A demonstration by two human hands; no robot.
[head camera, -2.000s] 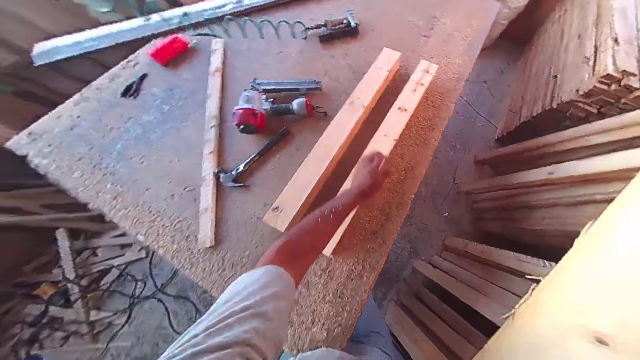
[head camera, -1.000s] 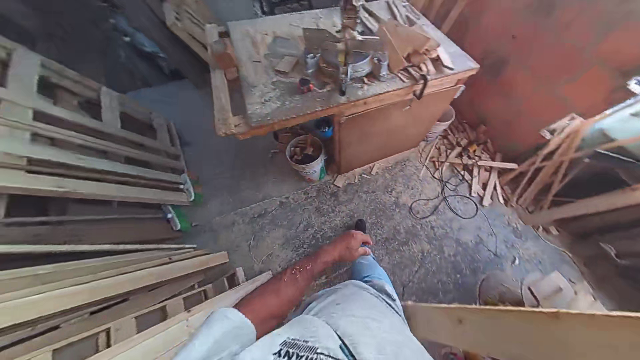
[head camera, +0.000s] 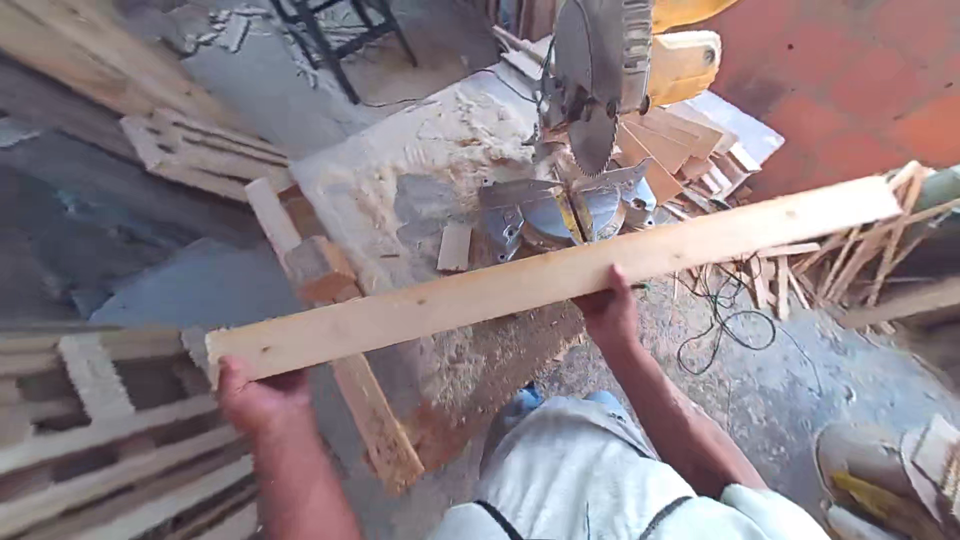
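A long pale wooden board (head camera: pixel 450 300) lies across my view, its right end higher in the picture. My left hand (head camera: pixel 262 397) grips it near its left end, thumb on the face. My right hand (head camera: pixel 611 311) holds its lower edge right of the middle, with the fingers mostly hidden beneath. Beyond the board stands a miter saw (head camera: pixel 592 90) with a yellow housing and its toothed blade raised. The saw's round metal table (head camera: pixel 544 217) is partly covered by the board.
The sawdust-strewn workbench (head camera: pixel 360 180) bears a small wood block (head camera: pixel 454 247) and thin offcuts (head camera: pixel 667 142). A wooden side support (head camera: pixel 375 420) extends at its left. Slatted wooden frames (head camera: pixel 97 382) stand lower left. A cable (head camera: pixel 720 337) and scrap strips (head camera: pixel 870 247) lie at right.
The view has swung from the table with the nailer and hammer to the saw bench, now closer. Both hands now hold a board; one second ago, the visible hand was by the leg.
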